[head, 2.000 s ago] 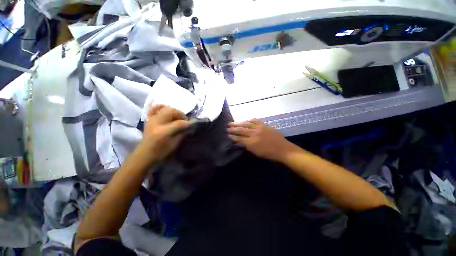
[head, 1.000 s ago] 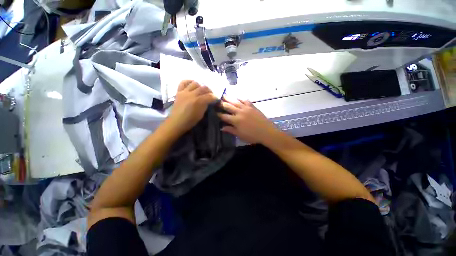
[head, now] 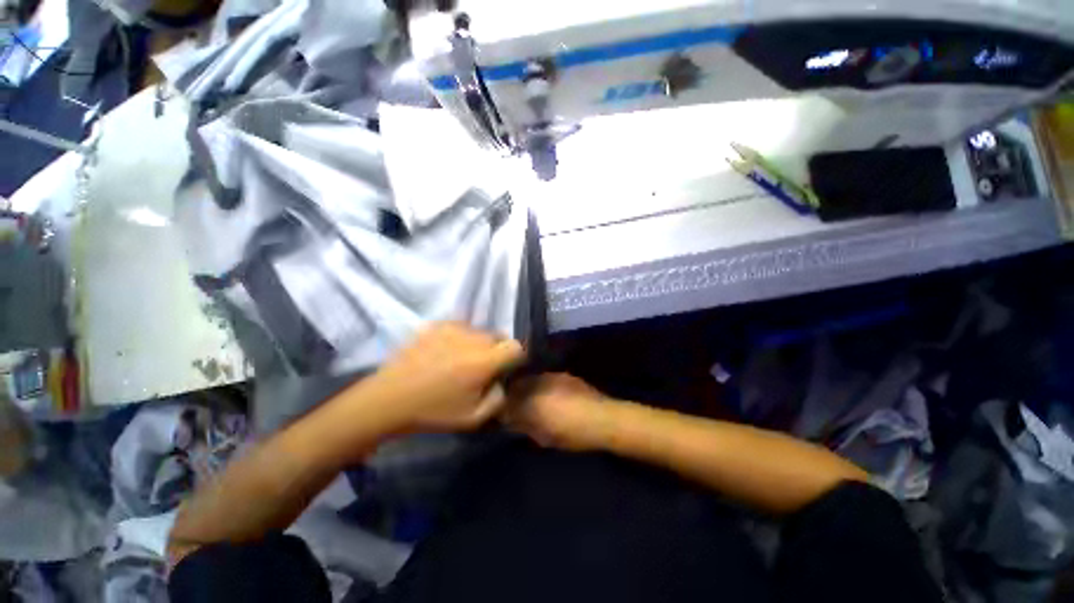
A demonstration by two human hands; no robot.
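A light grey garment [head: 353,236] with dark grey panels lies left of and under the needle area of the white sewing machine [head: 660,83]. Its dark edge [head: 536,283] runs from the presser foot [head: 542,159] down over the table's front edge. My left hand [head: 459,371] is closed on the cloth in front of the table edge, slightly blurred. My right hand [head: 554,409] is beside it, closed on the dark edge of the garment. The cloth between the hands and the foot looks stretched. The needle tip is lost in glare.
Yellow-green and blue snips [head: 771,179] lie right of the needle, beside a flat black rectangle [head: 883,183] and a tray of small metal parts [head: 999,165]. A ruler strip [head: 707,271] runs along the front edge. Grey cloth heaps [head: 877,424] lie below the table.
Both hands have moved from close to the needle down towards my body, with the cloth in them. The garment has been drawn straighter, and the dark bunched part no longer shows on the table.
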